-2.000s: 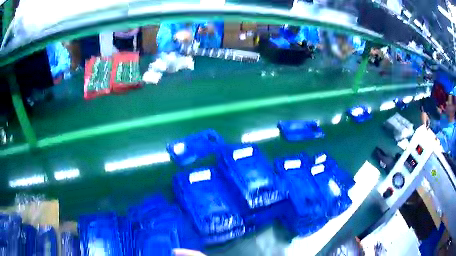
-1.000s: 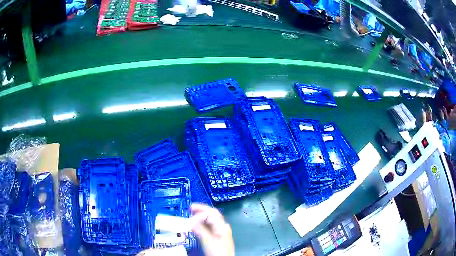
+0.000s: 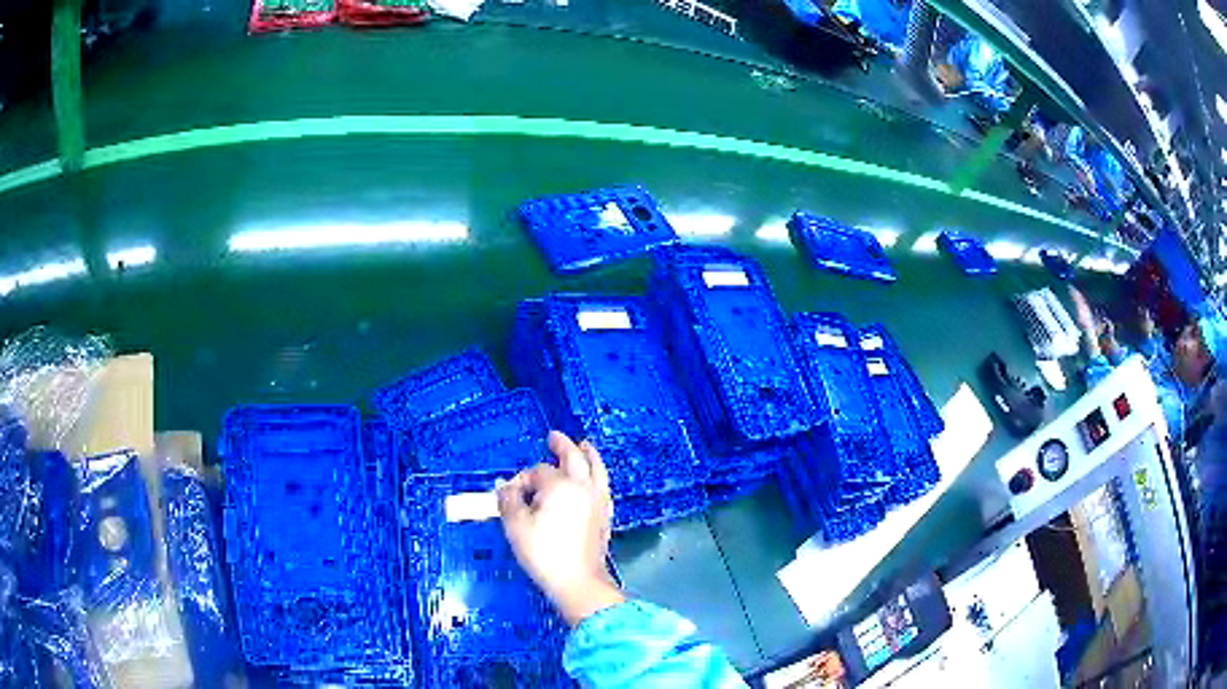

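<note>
My right hand (image 3: 563, 525), bare with a light blue sleeve, is over a blue plastic housing (image 3: 478, 606) at the bottom centre. Its thumb and a finger curl together at the right end of a white label (image 3: 471, 506) near the housing's top edge. Whether the fingertips grip the label or only touch it is unclear. The housing's lower part is cut off by the picture's edge. My left hand is not in view.
Stacked housings (image 3: 289, 525) stand on the left; labelled stacks (image 3: 737, 350) stand right of centre. Bagged housings (image 3: 115, 538) and cardboard (image 3: 128, 404) are far left. A white paper strip (image 3: 888, 518), a keypad unit (image 3: 895, 626) and a white machine frame (image 3: 1076, 438) are right.
The view has tilted down and shifted. My right hand has moved up to the housing's top edge. The white piece near its fingers now lies along the housing's top.
</note>
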